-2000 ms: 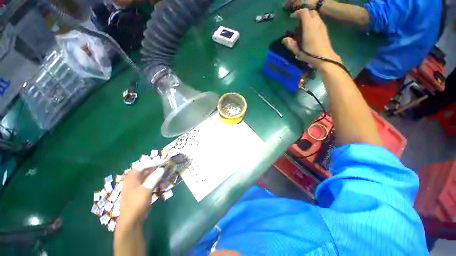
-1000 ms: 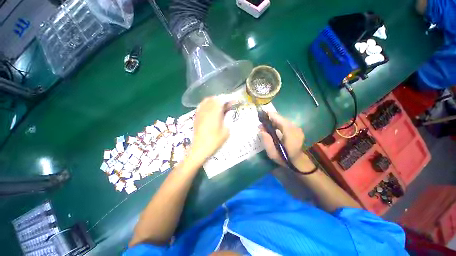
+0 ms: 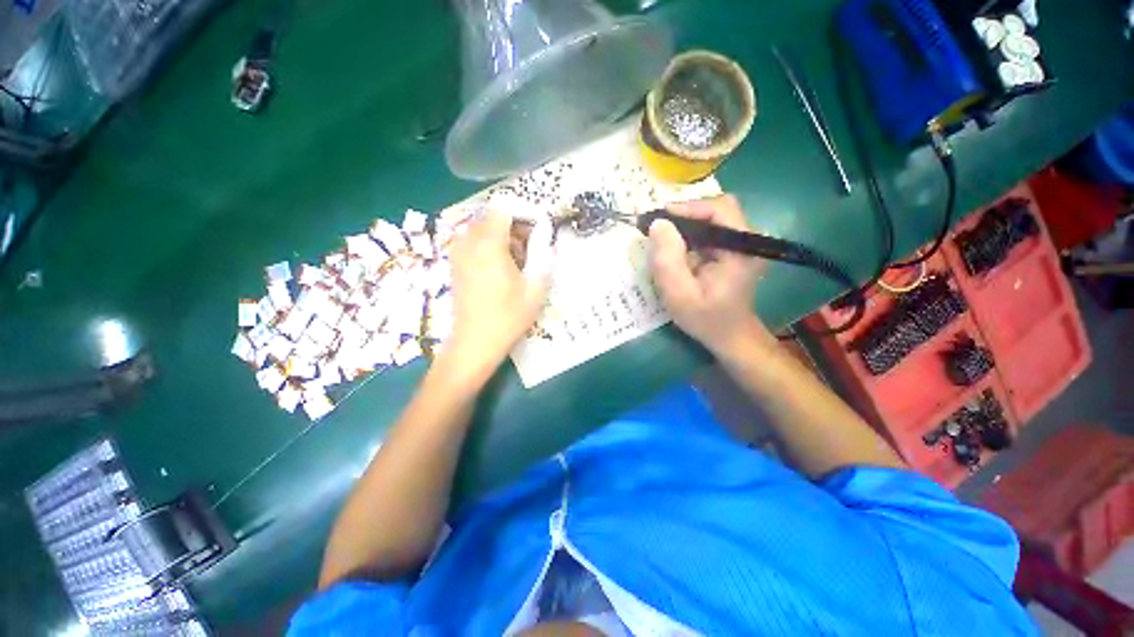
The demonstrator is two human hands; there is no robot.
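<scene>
My right hand (image 3: 711, 271) grips the black soldering iron (image 3: 746, 239), its thin tip pointing left at a small device unit (image 3: 593, 212) over the paper sheet (image 3: 578, 342). My left hand (image 3: 497, 276), with white covers on fingertips, is closed on the unit's left side; its fingers hide part of it. Rows and clusters of tiny dark components (image 3: 547, 183) lie on the sheet. A loose pile of white squares with orange-brown edges (image 3: 336, 326) lies left of the sheet. The yellow tub with silvery metal wool (image 3: 696, 118) stands at the sheet's top edge.
A clear fume hood (image 3: 547, 93) hangs just beyond the hands. Tweezers (image 3: 815, 122) and a blue soldering station (image 3: 912, 69) are at upper right. A red parts bin (image 3: 1028, 330) sits below the bench edge. A ridged plastic tray (image 3: 106, 535) and dark block (image 3: 189, 529) are lower left.
My right hand has moved the iron from the tub's near edge to the unit. Earlier it was at the station. My left hand stays over the sheet. The view has shifted and come closer.
</scene>
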